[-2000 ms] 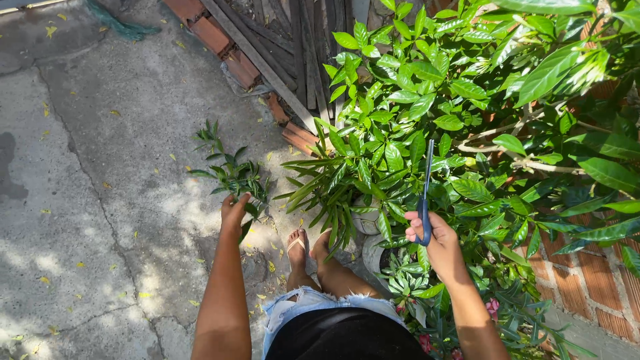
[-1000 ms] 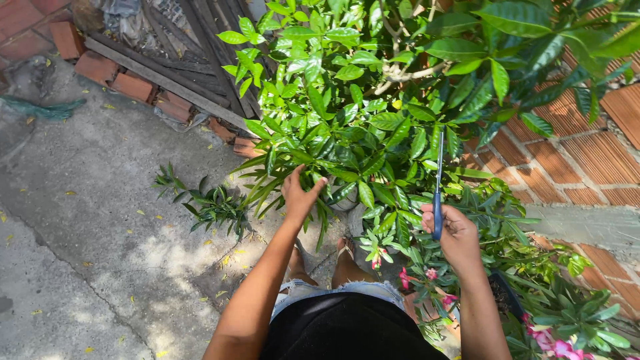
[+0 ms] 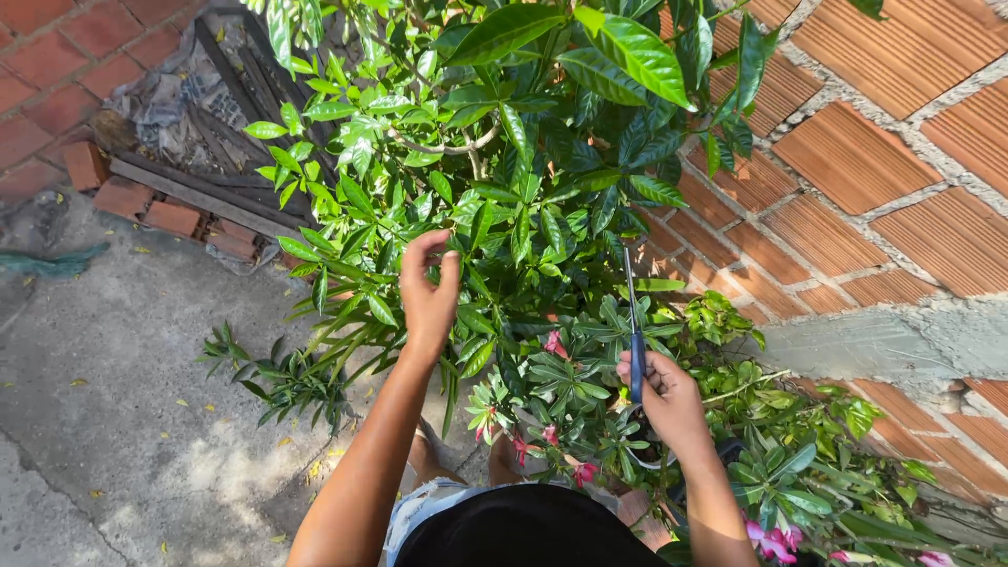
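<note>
My left hand is raised at the middle of a leafy green shrub, its thumb and fingers curved and apart near the leaves; no held leaf or stem can be made out. On the right, my right hand grips the dark blue handle of a pair of scissors. Their narrow metal blades point up toward the shrub and look closed. Cut leafy branches lie on the concrete floor, left of my left forearm.
A hollow-brick wall slopes along the right. Pink-flowered potted plants grow beside my right hand. Old wooden planks and loose bricks lie at the upper left. My sandaled feet stand below, on cracked concrete.
Two seconds ago my left hand held the cut branches; one second ago they lay on the floor and that hand was at the shrub. The scissors have stayed in my right hand. The view has shifted right.
</note>
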